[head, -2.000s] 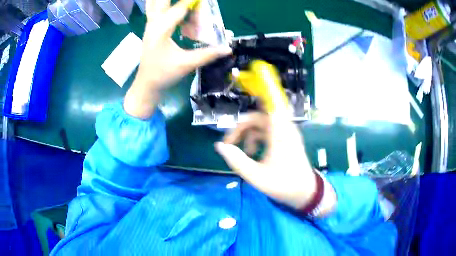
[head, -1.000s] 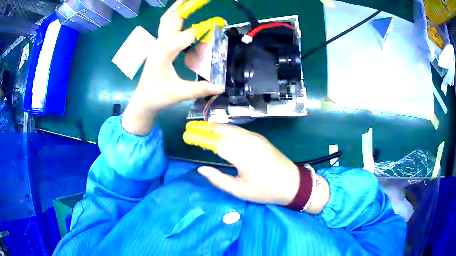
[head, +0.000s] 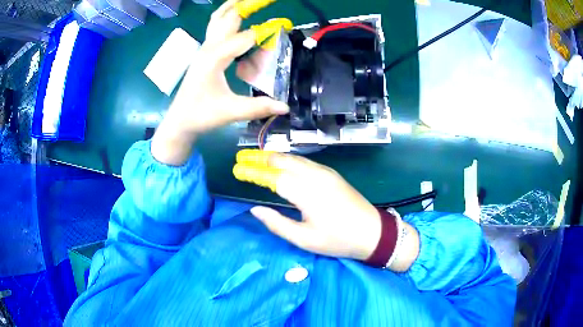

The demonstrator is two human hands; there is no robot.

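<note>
The optical module (head: 335, 83), a white frame with a black core, lies on the green mat. A red lead with a small white plug (head: 310, 43) curves over its top, and thin multicoloured leads (head: 263, 131) hang at its lower left. My left hand (head: 220, 80), with yellow finger cots, grips a shiny tapered reflector mirror (head: 272, 67) between thumb and fingers, at the module's left side. Whether the mirror touches the frame cannot be told. My right hand (head: 313, 201), with yellow finger cots, is just below the module, thumb apart from fingers, holding nothing visible.
A blue tray with white sheets (head: 71, 83) stands at left, upright mirror pieces (head: 108, 14) at the back left. A white card (head: 171, 62) lies on the mat. A white backing sheet (head: 482, 83), tape strips (head: 471, 191), clear film (head: 527, 207) and a black cable (head: 441, 45) are at right.
My right hand has drawn back from over the module to just below it. The red lead and plug now show across the module's top. My left hand still holds the mirror, now lower and upright.
</note>
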